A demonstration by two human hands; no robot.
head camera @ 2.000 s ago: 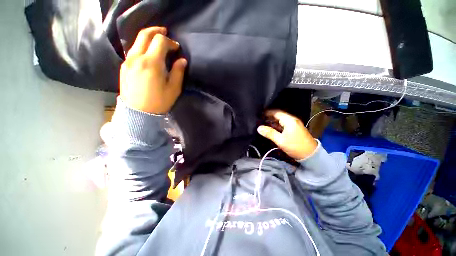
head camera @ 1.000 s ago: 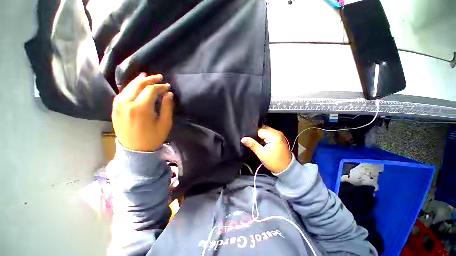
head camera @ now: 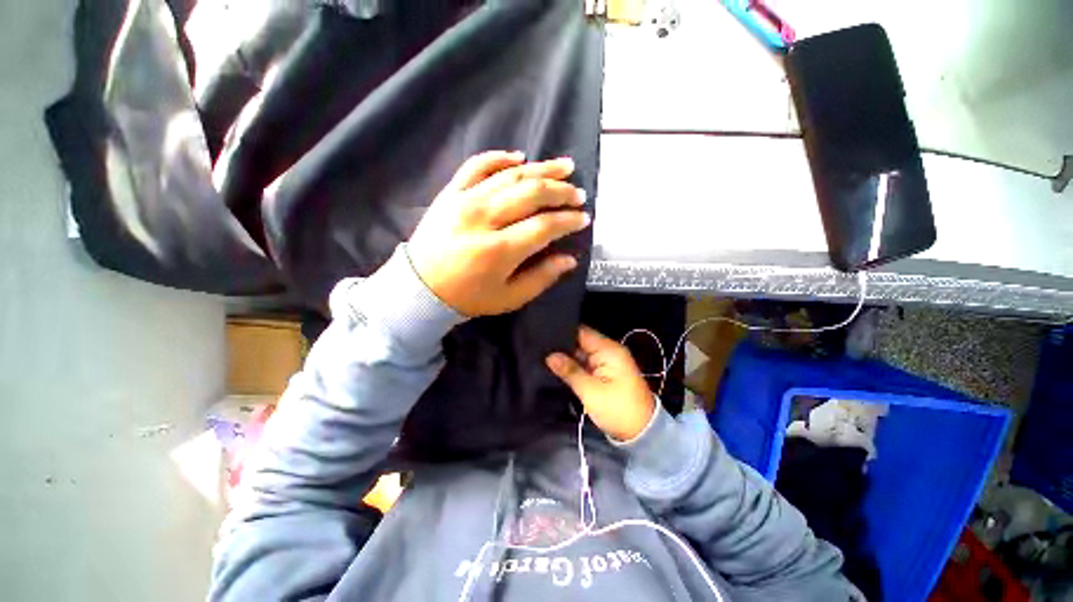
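A large black garment (head camera: 388,129) covers the left part of the white table and hangs over its front edge into my lap. Its straight right edge runs up toward the needle plate (head camera: 617,9) at the top of the view. My left hand (head camera: 504,231) lies on the cloth close to this edge, palm down, fingers slightly bent. My right hand (head camera: 605,382) is lower, below the table edge, pinching the garment's edge between thumb and fingers. The fingers' far sides are partly hidden.
A black smartphone (head camera: 862,147) lies on the table at right, with a white cable (head camera: 753,326) running from it. A pink and blue tool (head camera: 762,21) lies beyond it. A blue crate (head camera: 930,470) holding cloth stands below right. A pale wall (head camera: 112,435) is at left.
My left hand has moved right across the cloth to near its right edge. My right hand has shifted a little down and left. More of the table's far part shows.
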